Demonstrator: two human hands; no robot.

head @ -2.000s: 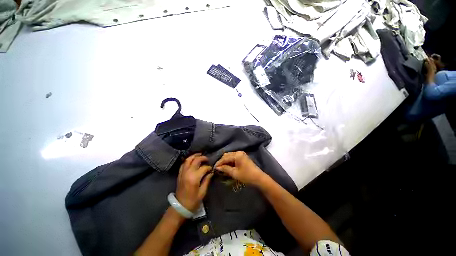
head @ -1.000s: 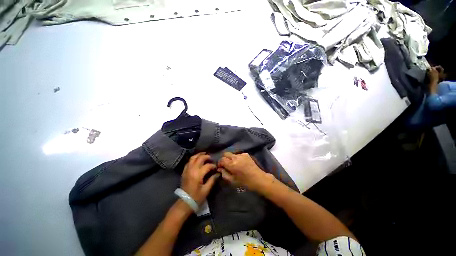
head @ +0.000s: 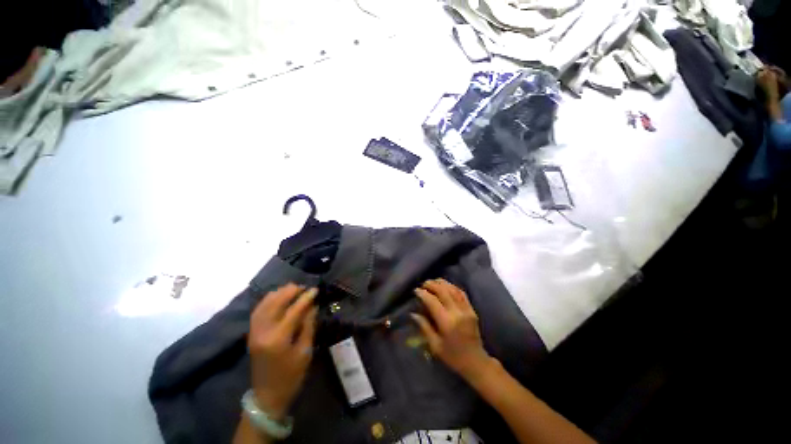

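Observation:
The dark grey denim shirt (head: 416,260) lies front up, its collar (head: 354,260) around the black hanger (head: 305,227). My left hand (head: 282,334) is over the shirt beside the collar, fingers bent and blurred. My right hand (head: 451,325) is over the chest on the other side, fingertips near the cloth above the yellow embroidery (head: 415,342). I cannot tell if either hand pinches the cloth. The black hang tag with a white label (head: 351,373) lies between my hands. Brass buttons (head: 377,430) show down the front.
A clear bag of dark tags (head: 494,130) and loose tags (head: 392,154) lie beyond the shirt on the white table (head: 217,165). Cream garments (head: 572,35) lie at the far edges. A person's hand (head: 770,82) shows at the far right, by a dark garment.
My hands have moved apart from the placket, left hand to the left and right hand to the right. The hang tag now shows between them. The view has shifted slightly.

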